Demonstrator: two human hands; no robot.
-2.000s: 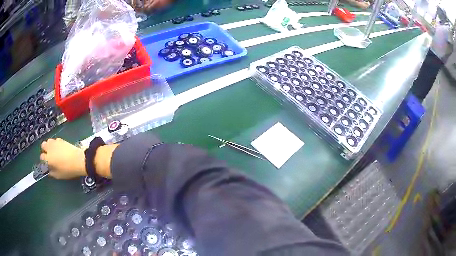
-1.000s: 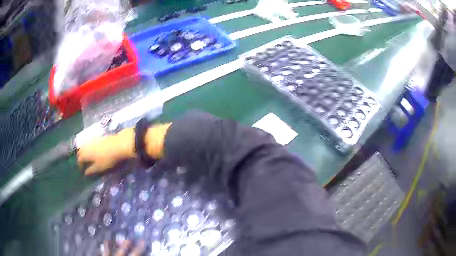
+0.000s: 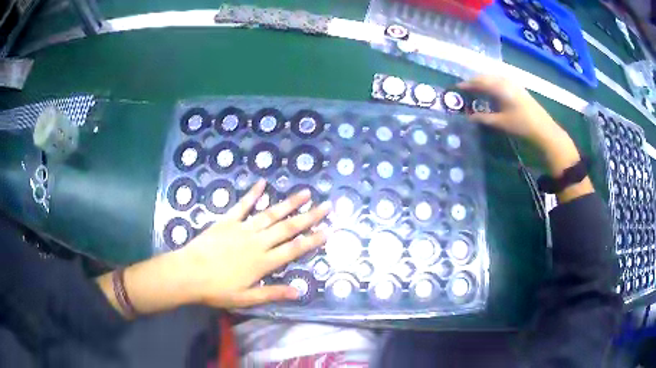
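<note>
A clear blister tray [image 3: 403,309] lies in front of me. Black round units [image 3: 267,122] fill pockets on its left side. Pockets on its right side show pale centres and no black units. My left hand [image 3: 244,251] lies flat over the tray's lower left part with fingers spread, hiding some units. A narrow holding strip [image 3: 439,98] with round units in a row lies just behind the tray's back right edge. My right hand [image 3: 514,111] has its fingers around the strip's right end, partly hiding the last unit.
White rings [image 3: 40,184], a pale roll [image 3: 55,134] and a dotted sheet [image 3: 72,108] are at left. A clear plastic box [image 3: 449,47] and a blue bin of units [image 3: 575,61] are at the back right. A filled tray [image 3: 626,208] is at right.
The view has turned left and down to the tray. My left hand has come fully into view over it. My right hand is now at the holding strip's right end.
</note>
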